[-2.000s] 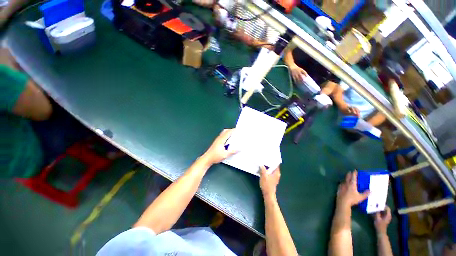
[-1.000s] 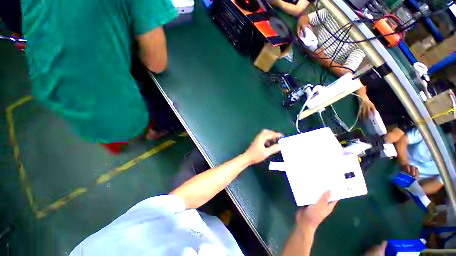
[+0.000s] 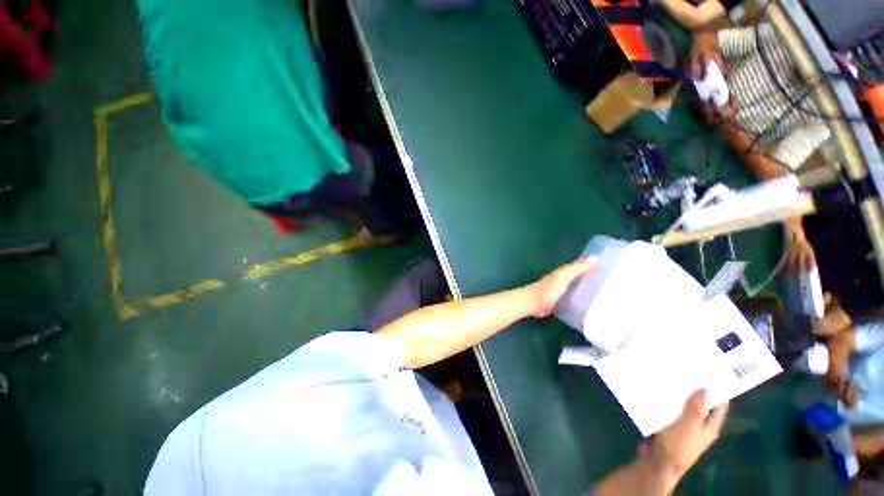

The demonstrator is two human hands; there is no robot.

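Note:
A white retail box (image 3: 678,373) with small dark print is in front of me over the bench. Its side ears stand out at both sides of the open end. A smooth white rounded device (image 3: 620,291) shows at that open end; how far it sits inside is hard to tell. My left hand (image 3: 564,286) holds the device at its far-left edge, fingers partly hidden. My right hand (image 3: 690,431) grips the printed box at its near edge.
The green bench (image 3: 475,155) has its edge running down beside my left arm. A black-and-orange carton (image 3: 582,39), a small brown box (image 3: 618,101) and a power strip (image 3: 741,211) are beyond. A person in green (image 3: 242,97) is at left; others work across the bench.
The white device now shows at the box's open end, with my left hand on it. The view has swung left, and the person in green appears bent lower, away from the bench edge.

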